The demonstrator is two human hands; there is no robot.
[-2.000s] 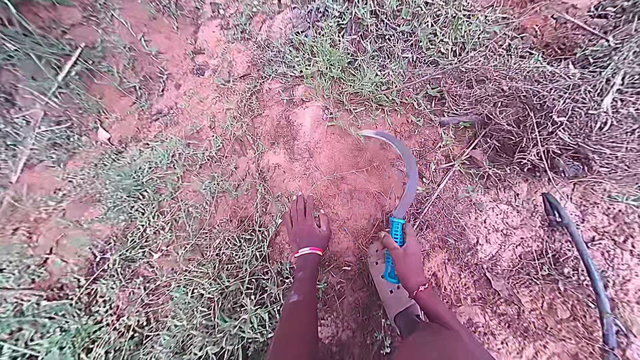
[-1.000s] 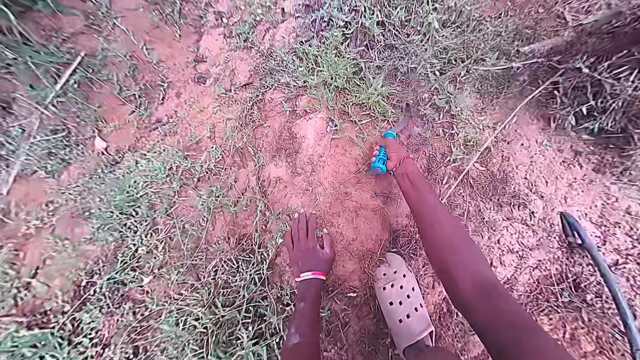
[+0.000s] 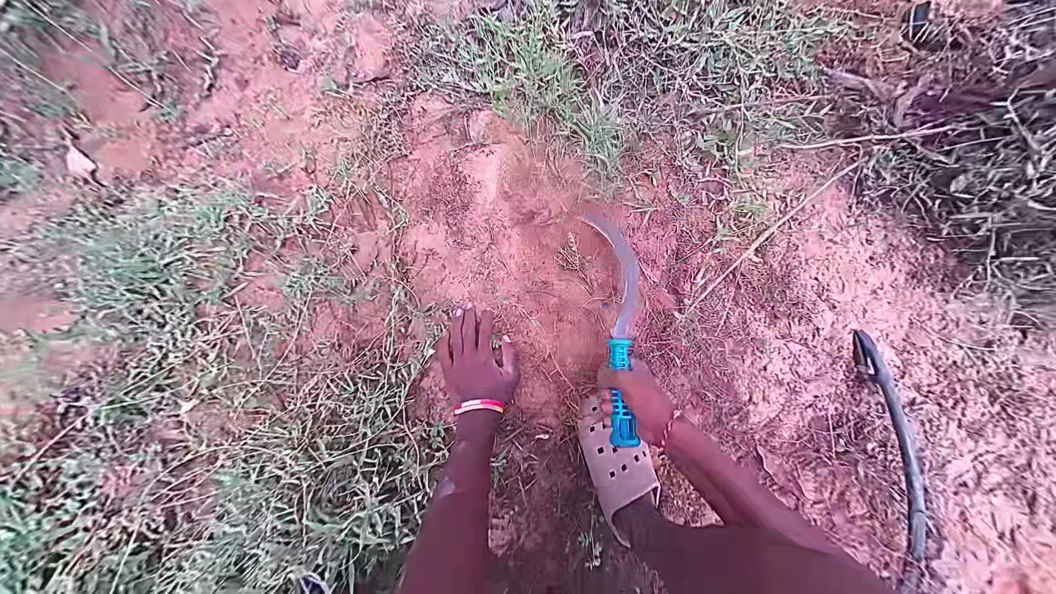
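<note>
My right hand (image 3: 639, 400) is closed around the blue plastic handle of a sickle (image 3: 629, 280). The curved metal blade points up and bends left over bare reddish soil, with a small sprig of weed beside it. Below that hand is the perforated beige clog (image 3: 619, 470) on my foot. My left hand (image 3: 477, 355), a pink and white band at its wrist, is spread palm down at the soil, holding nothing. It is left of the sickle handle, at the edge of the grass.
Green grass (image 3: 313, 462) covers the ground at left, with another tuft (image 3: 569, 107) at the top. A dark curved stick or pipe (image 3: 903, 445) lies at right. Dry brush (image 3: 1006, 165) fills the upper right, and a thin dry stalk (image 3: 771, 235) slants below it.
My right hand has come back down towards my foot from its reach farther up a second ago, still with the sickle. The left hand has stayed in about the same place on the ground.
</note>
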